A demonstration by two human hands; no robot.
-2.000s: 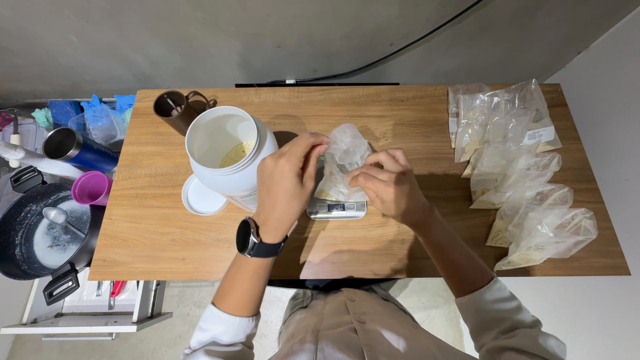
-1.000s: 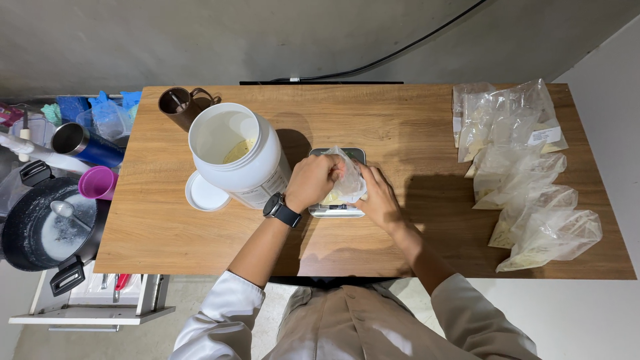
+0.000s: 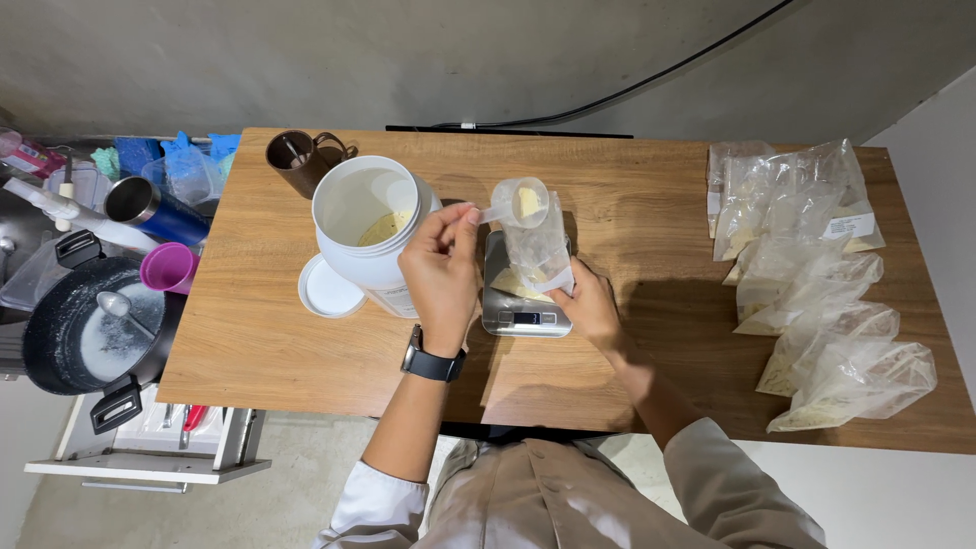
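Note:
My left hand (image 3: 442, 271) grips the handle of a clear plastic measuring scoop (image 3: 521, 204), which has pale powder in it and is over the mouth of a clear plastic bag (image 3: 537, 248). My right hand (image 3: 589, 303) holds that bag low on its right side. Pale powder lies in the bag's bottom, above the steel plate of a digital kitchen scale (image 3: 526, 324); whether the bag rests on the plate I cannot tell. Left of the scale a white plastic tub (image 3: 366, 263) leans with its mouth open and pale powder inside, its round white lid (image 3: 332, 286) beside it.
Several powder-filled clear bags (image 3: 854, 381) stand along the table's right side. A brown mug (image 3: 309, 171) is behind the tub. Off the left edge are a magenta cup (image 3: 169, 267), a blue steel tumbler (image 3: 171, 217), a black pot (image 3: 46, 335) with a spoon, and an open drawer (image 3: 152, 467).
The scoop, not visible in the earlier frames, now shows in my left hand above the bag. The bag's top has come upright and open, with my right hand at its side.

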